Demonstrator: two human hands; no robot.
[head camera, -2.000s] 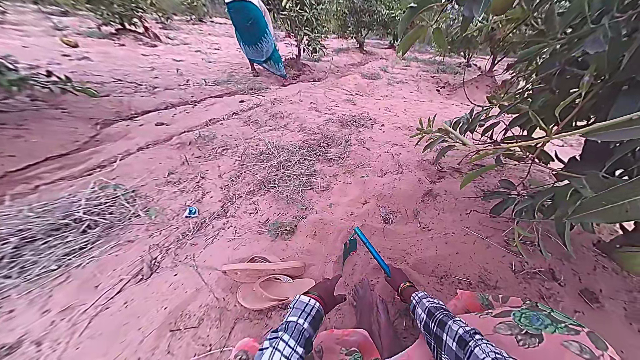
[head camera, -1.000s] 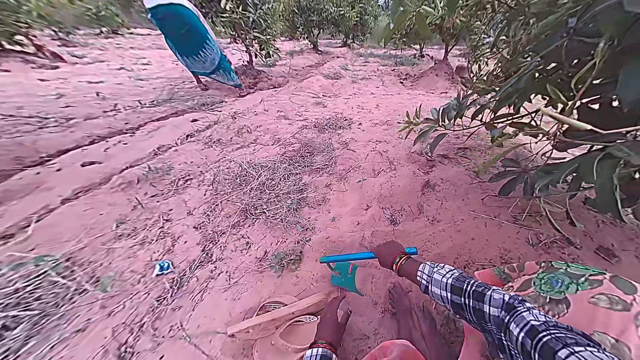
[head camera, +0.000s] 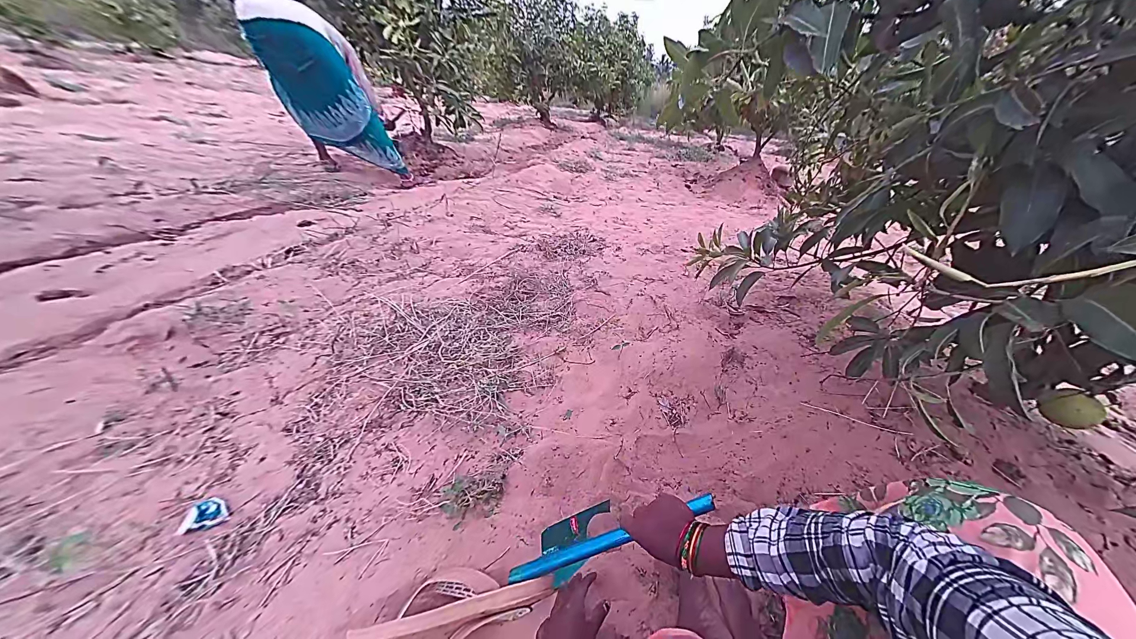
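Observation:
My right hand (head camera: 658, 529) is closed around a blue rod (head camera: 612, 540), which slants down to the left. Below and behind it lies a small hoe with a green metal blade (head camera: 568, 532) and a pale wooden handle (head camera: 457, 612); the rod crosses over the blade. At the bottom edge my left hand (head camera: 575, 614) is beside the blade end of the handle, partly cut off by the frame. Whether its fingers grip the hoe cannot be told. A pair of tan sandals (head camera: 453, 590) sits on the soil, partly under the handle.
Leafy branches (head camera: 1003, 177) with a green fruit (head camera: 1072, 408) hang low at the right. Dry grass (head camera: 444, 355) covers reddish soil ahead. A small blue-white wrapper (head camera: 204, 515) lies at left. Further off, a person (head camera: 328, 89) in a teal garment bends near a small tree (head camera: 430, 67).
Two seconds ago the hoe blade stood up by my left hand, the rod beside it; now the handle lies across the sandals. My right hand has brought the rod over the blade.

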